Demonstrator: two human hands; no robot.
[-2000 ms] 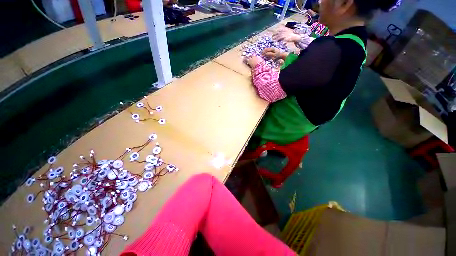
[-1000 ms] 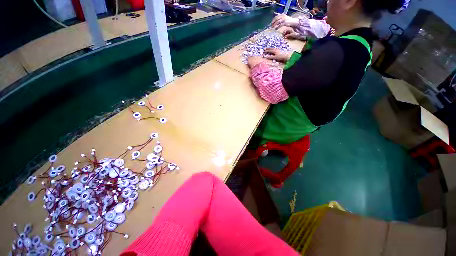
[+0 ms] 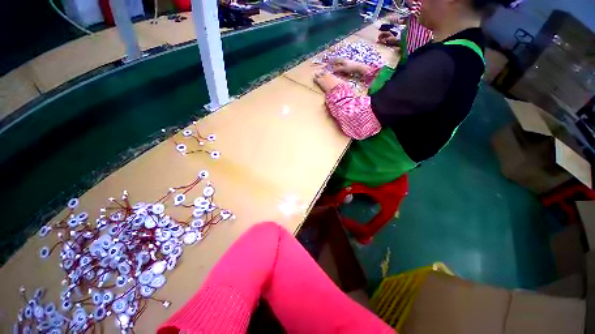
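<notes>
A tangled pile of wired discs (image 3: pixel 124 254), whitish with darker rings and thin red-brown leads, lies on the tan bench (image 3: pixel 261 147) at the lower left. A few discs (image 3: pixel 188 133) lie apart from it, farther up the bench near the belt. A pink-red sleeve (image 3: pixel 261 261) with a ribbed cuff is bent at the bottom middle, beside the pile. The hand beyond the cuff is cut off by the bottom edge. Neither of my hands is visible.
A person in a green apron (image 3: pixel 372 160) sits on a red stool (image 3: pixel 385 209) at the right, hands at a pile of small parts (image 3: pixel 355 53). A dark green belt (image 3: pixel 150 98) and white upright (image 3: pixel 210 59) are behind the bench. A yellow crate (image 3: pixel 401 290) and cartons stand on the floor.
The neighbouring person's hands have shifted over their small parts, and the far hands beyond have drawn back from that pile. The view has moved slightly; my sleeve keeps its bent pose.
</notes>
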